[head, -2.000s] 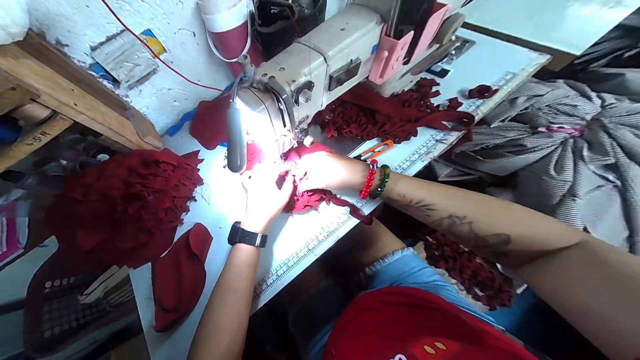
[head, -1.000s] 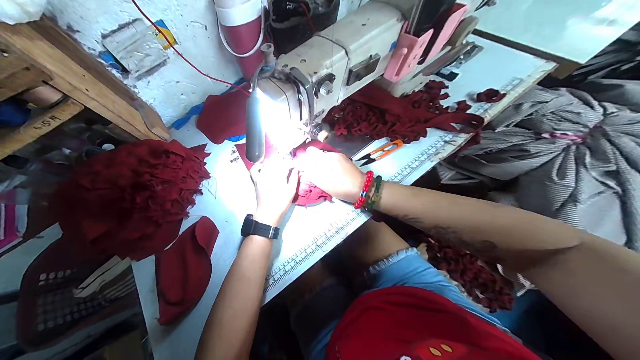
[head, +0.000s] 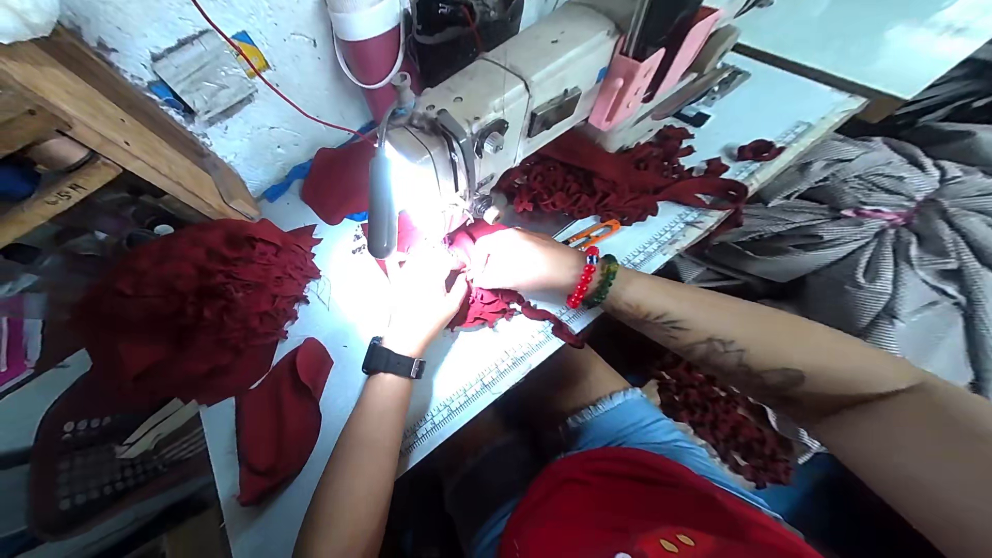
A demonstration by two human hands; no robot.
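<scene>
Under the head of a white industrial sewing machine (head: pixel 434 163), both hands are on a dark red fabric piece with ruffled trim (head: pixel 488 306). My left hand (head: pixel 425 291), a black watch at its wrist, lies on the cloth left of the needle area; strong lamp glare washes out its fingers. My right hand (head: pixel 523 263), with beaded bracelets, pinches the fabric just right of it. The needle and presser foot are lost in the glare. Orange-handled thread snips (head: pixel 597 231) lie behind my right wrist. More red ruffled strips (head: pixel 597 182) are heaped beside the machine bed.
A large pile of red ruffled fabric (head: pixel 201 302) stands at the left, with a folded red piece (head: pixel 283 422) on the table's near left. A ruler tape (head: pixel 480 376) runs along the front edge. Striped grey cloth bundles (head: pixel 876 232) lie at the right, a plastic basket (head: pixel 54 465) lower left.
Between one second ago and now, the ruffled trim has come into view below my right hand, its tail hanging over the table edge. Both hands remain close to the machine head.
</scene>
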